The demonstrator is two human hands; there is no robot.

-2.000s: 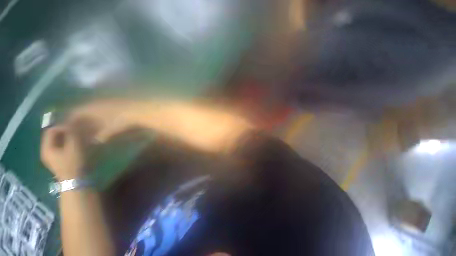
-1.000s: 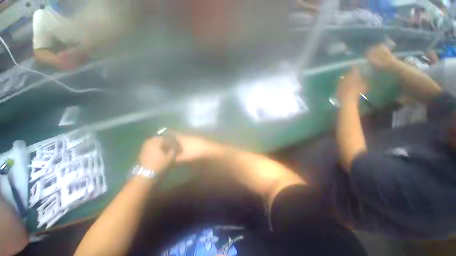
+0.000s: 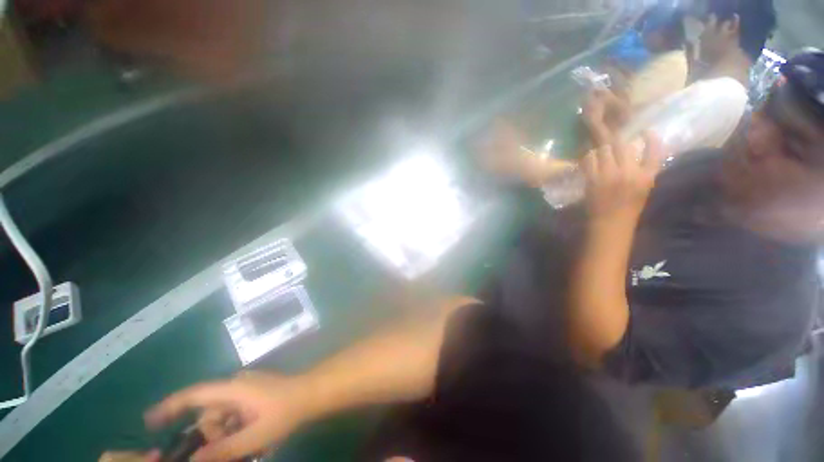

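My right hand (image 3: pixel 237 417) is blurred at the lower left, with its fingers curled around a dark object (image 3: pixel 185 442), too blurred to name. Only a sliver of my left hand (image 3: pixel 128 457) shows at the bottom edge, next to the dark object; the rest is cut off. Two white housings (image 3: pixel 271 322) with rectangular openings lie overlapping on the green bench, beyond my right forearm. No part can be made out in either hand.
A glaring white stack (image 3: pixel 411 217) lies further along the bench. A single housing (image 3: pixel 60 312) lies at the left under a white cable (image 3: pixel 27 248). A pale rail (image 3: pixel 145 322) crosses the bench. A person in a dark shirt (image 3: pixel 714 280) sits close at the right, hands raised around clear pieces.
The view has swung to the right. My hands now show at the lower left, the left one nearly out of the picture. The stacked housings at the left have left the view.
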